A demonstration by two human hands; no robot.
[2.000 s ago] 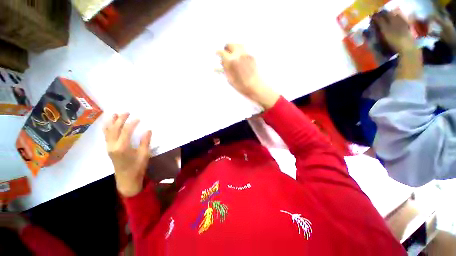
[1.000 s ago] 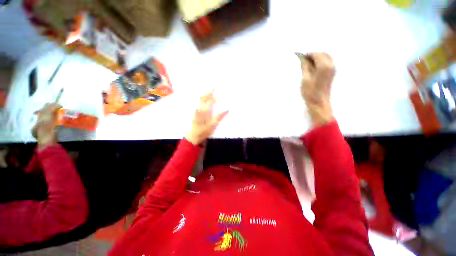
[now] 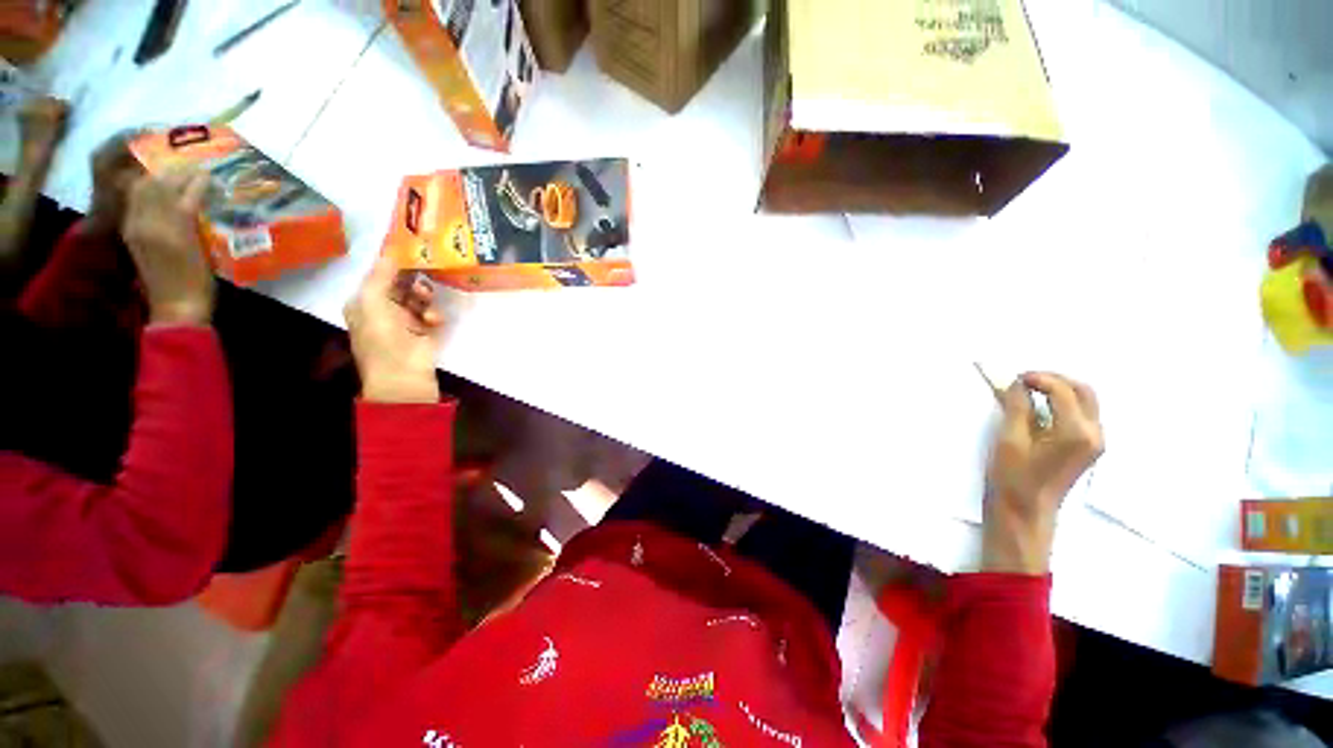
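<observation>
An orange and black retail box (image 3: 548, 219) lies on the white table (image 3: 790, 365), left of centre, its broad picture face up. My left hand (image 3: 395, 325) is at the box's left end, with fingers on its orange end; some fingers are hidden under or behind it. My right hand (image 3: 1045, 439) is over the table at the right, thumb and fingers pinched on a small thin piece (image 3: 993, 383) that sticks out to the left. What the piece is cannot be told.
A neighbour's hand (image 3: 171, 241) holds another orange box (image 3: 256, 205) at the left. An open brown carton (image 3: 914, 88) lies on its side at the back. Another retail box (image 3: 475, 66) stands back left. A blue, yellow and red object (image 3: 1298, 288) and orange boxes (image 3: 1269, 621) are at the right.
My left hand has moved left and reached the retail box, which now lies turned, picture face up. My right hand still pinches the thin piece. The view has shifted.
</observation>
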